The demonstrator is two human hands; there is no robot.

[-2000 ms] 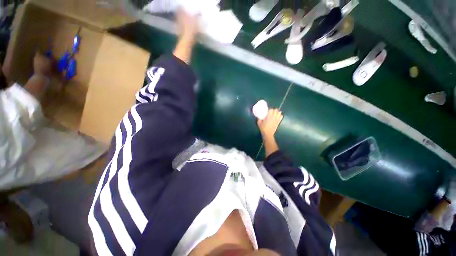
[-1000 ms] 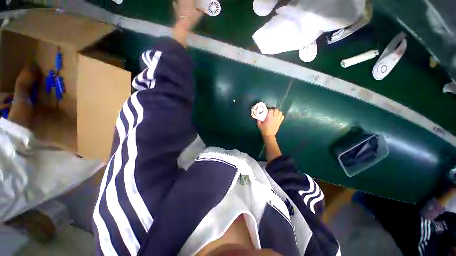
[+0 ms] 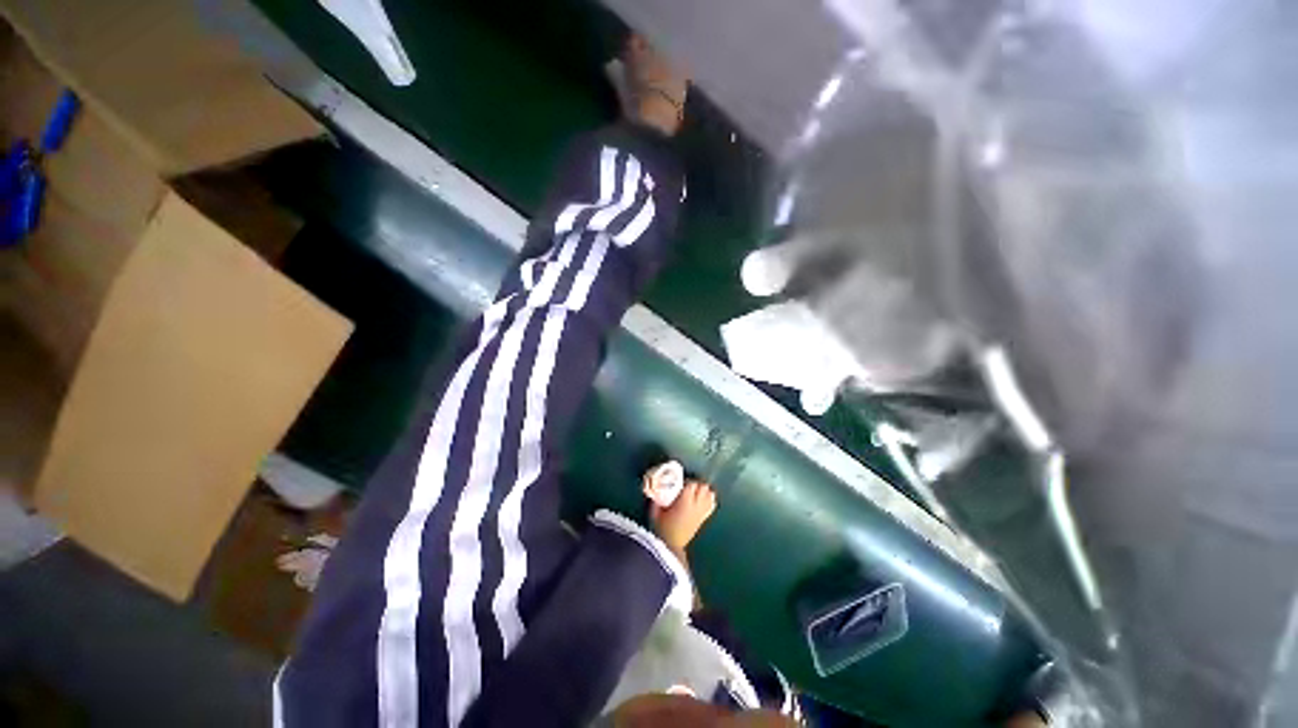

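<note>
My right hand (image 3: 688, 514) rests low over the green ledge (image 3: 776, 491), its fingers on a small white rounded piece (image 3: 663, 484). My left hand (image 3: 653, 88) reaches across the rail over the dark green belt at the top. It is small and blurred, and its fingertips are partly hidden, so I cannot tell whether it holds anything. A white long part (image 3: 373, 39) lies on the belt to its left.
A large translucent plastic sheet or bag (image 3: 1096, 285) covers the right side, with white parts (image 3: 790, 349) near its edge. A clear tub (image 3: 857, 627) with dark contents stands on the ledge. An open carton (image 3: 192, 398) with blue pieces (image 3: 22, 185) is at left.
The view has turned and shifted. My left arm now reaches farther over the belt. The plastic now fills the right side. My right hand still has the white piece on the ledge.
</note>
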